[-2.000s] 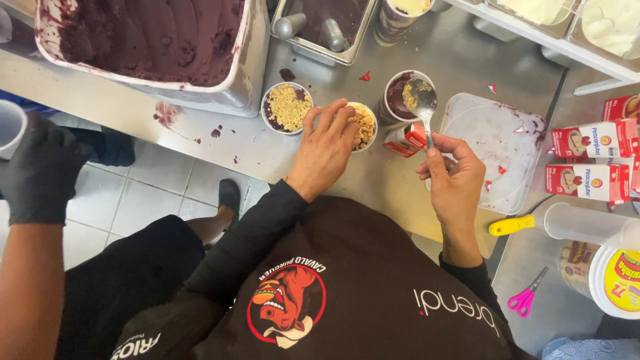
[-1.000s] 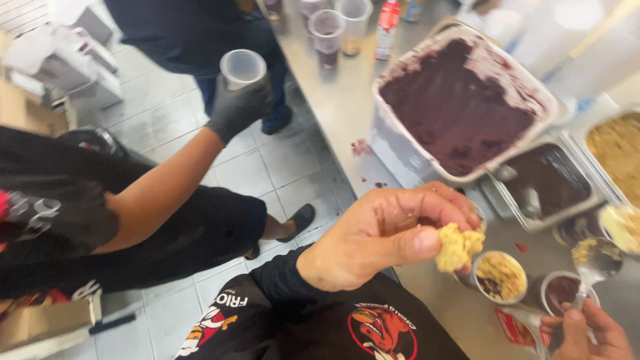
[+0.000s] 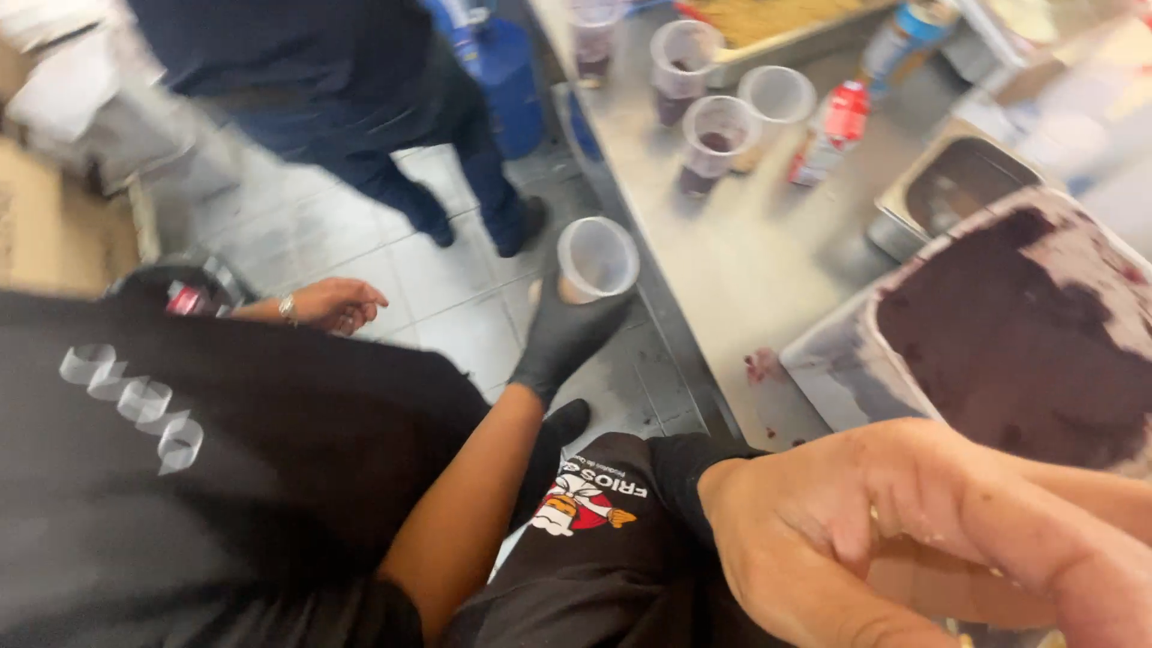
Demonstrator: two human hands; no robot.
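My left hand [image 3: 900, 540] is large at the lower right, its fingers bent and a few pale crumbs on them. Its fingertips run toward the frame's edge, so whether it holds anything does not show. Just beyond it stands a large white tub [image 3: 837, 378] of dark purple frozen mix [image 3: 1017, 351]. My right hand is out of view. Clear plastic cups with purple remains, among them a near one [image 3: 715, 144], stand farther up the steel counter [image 3: 720, 270], beside an empty-looking cup [image 3: 776, 94] and a red and white carton [image 3: 830, 135].
At the left, a co-worker's black-gloved hand [image 3: 576, 333] holds a clear plastic cup [image 3: 598, 256] near the counter edge. That person's other hand or another person's bare hand [image 3: 337, 306] is behind. Another person's legs [image 3: 468, 162] stand beyond, near a blue drum [image 3: 508, 85]. A metal pan [image 3: 967, 180] adjoins the tub.
The view has swung far left. My left hand, which held a clump of yellow crumbs a second ago, now shows only a few crumbs. My right hand and its spoon have left the view.
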